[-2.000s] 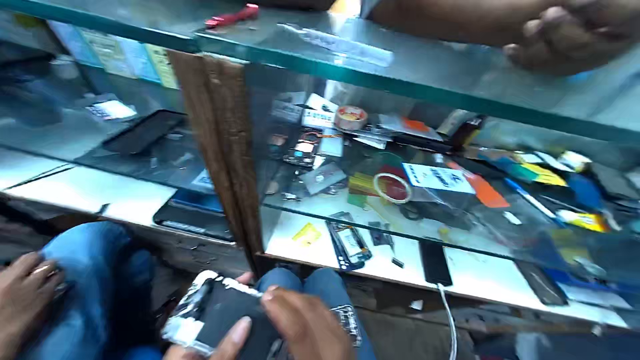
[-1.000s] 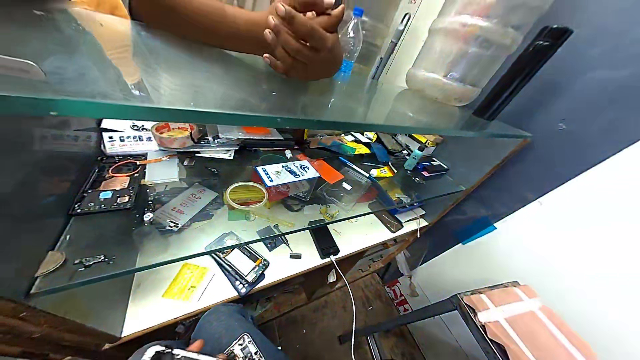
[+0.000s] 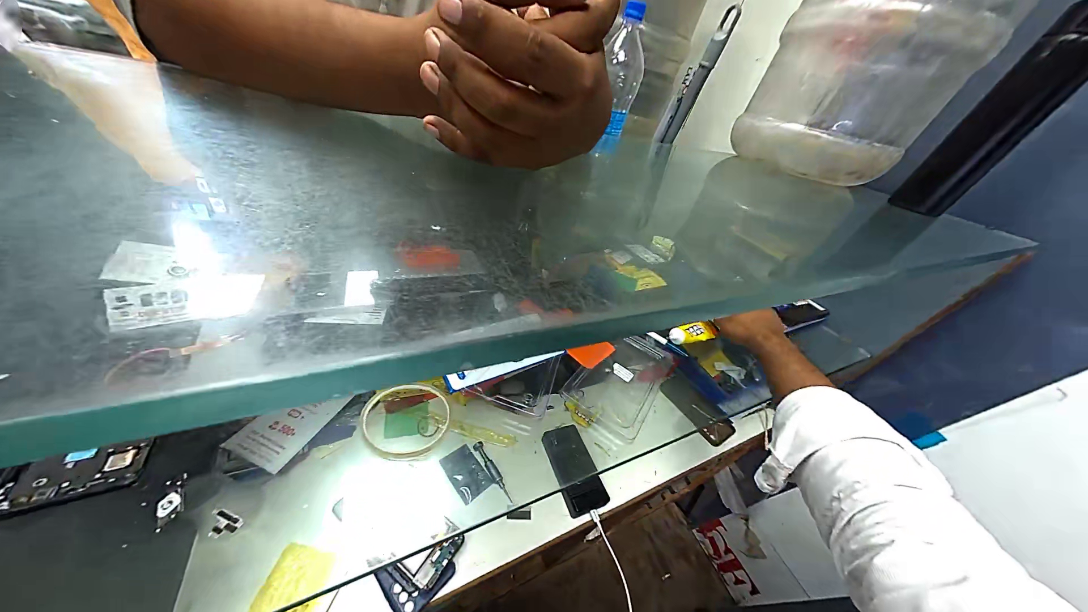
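My right hand point(image 3: 748, 329), in a white sleeve, reaches under the upper glass shelf at the right. It touches or lies right beside a yellow tube point(image 3: 694, 332) with a white cap; the fingers are mostly hidden, so a grip cannot be told. Just past it lies a dark phone point(image 3: 801, 314). My left hand is out of view. On the lower levels are a roll of tape point(image 3: 405, 422), a small screwdriver point(image 3: 491, 469), a black phone point(image 3: 575, 470) with a white cable point(image 3: 614, 557), an opened phone point(image 3: 422, 571) and a yellow cloth or sheet point(image 3: 293, 580).
The thick edge of the glass counter point(image 3: 510, 350) crosses above my arm. Another person's clasped hands point(image 3: 523, 85) rest on the glass. Behind stand a water bottle point(image 3: 626, 72) and a large clear plastic jar point(image 3: 858, 93). Clear plastic cases point(image 3: 625, 387) lie on the lower glass.
My right hand, earlier low over my lap, now reaches in under the glass at the right. The view has swung right and closer to the counter.
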